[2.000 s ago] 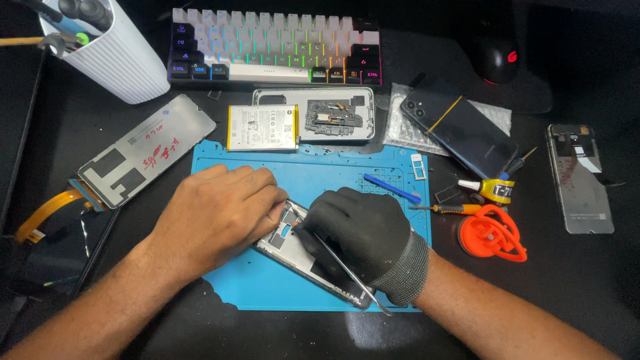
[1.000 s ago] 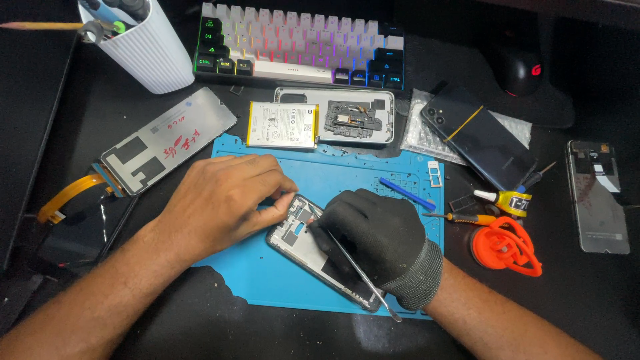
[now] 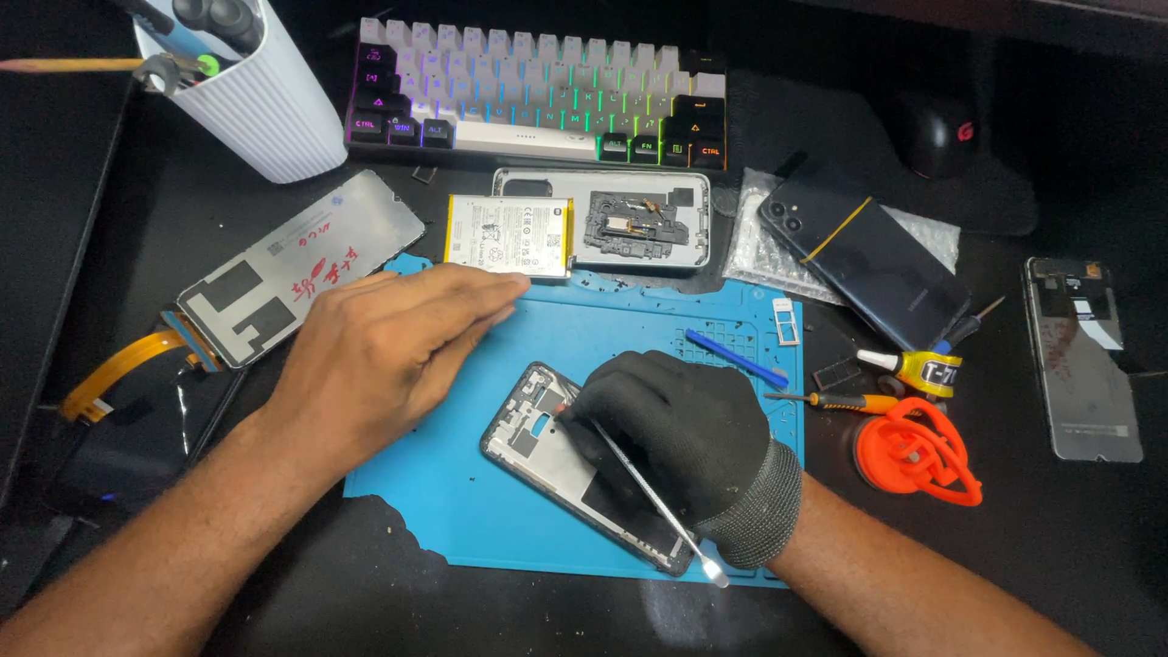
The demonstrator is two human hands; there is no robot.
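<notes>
My right hand (image 3: 675, 438), in a black knit glove, grips a thin metal spudger (image 3: 652, 497); its flattened end points down right and its other end is hidden by the fingers. That hand rests over a phone frame (image 3: 570, 461) lying slanted on the blue repair mat (image 3: 429, 511). Bare, my left hand (image 3: 392, 342) hovers up left of the frame, fingers together and extended, with nothing visible in it. Its fingertips are just below a phone battery (image 3: 508, 235). Beside the battery is a silver back cover (image 3: 547, 182) holding small dark parts.
A screen panel with an orange flex cable (image 3: 356, 224) and a white ribbed cup (image 3: 274, 109) stand left. Behind is a lit keyboard (image 3: 529, 137). To the right lie a blue pry tool (image 3: 737, 358), a screwdriver (image 3: 853, 401), a glue tube (image 3: 923, 372), an orange suction cup (image 3: 890, 456) and phones.
My left hand has lifted off the phone frame's upper end and moved up left toward the battery. My right hand stays over the frame with the metal spudger.
</notes>
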